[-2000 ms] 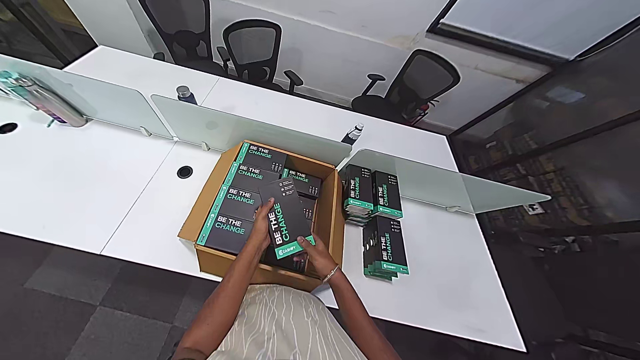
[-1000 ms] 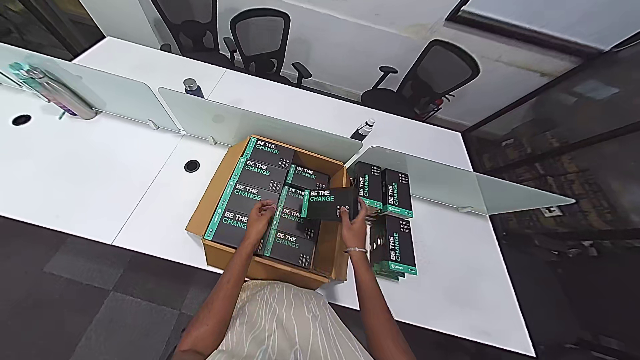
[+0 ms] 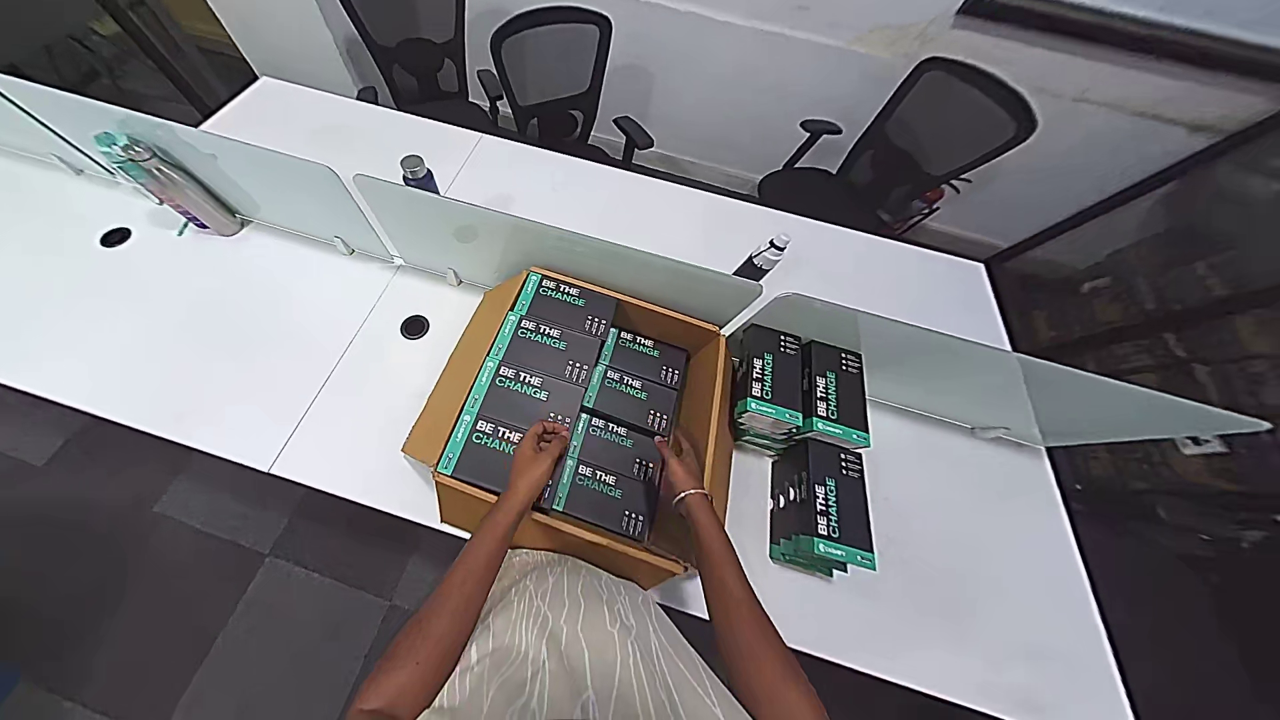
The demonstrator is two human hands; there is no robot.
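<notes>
An open cardboard carton (image 3: 715, 430) stands on the white desk in front of me, with several black and green printed boxes in two columns inside it. My left hand (image 3: 541, 452) is over the seam between the columns, its fingers at the left edge of a box (image 3: 617, 445) in the right column. At that same box's right edge is my right hand (image 3: 682, 466), with a bracelet on the wrist. Both hands touch this box, which lies flat among the others. To the right of the carton stand stacks of similar boxes (image 3: 834, 395), with another stack (image 3: 822, 505) nearer to me.
Frosted glass dividers (image 3: 570, 245) run behind the carton. A steel bottle (image 3: 185, 190) lies tilted against the left divider. Beyond the dividers are a dark bottle (image 3: 419, 174), a black and white bottle (image 3: 762, 257) and mesh chairs (image 3: 552, 75). A round cable grommet (image 3: 414, 327) is left of the carton.
The box that my right hand held above the carton a second ago is down among the right column. My right hand has moved lower and to the left, into the carton.
</notes>
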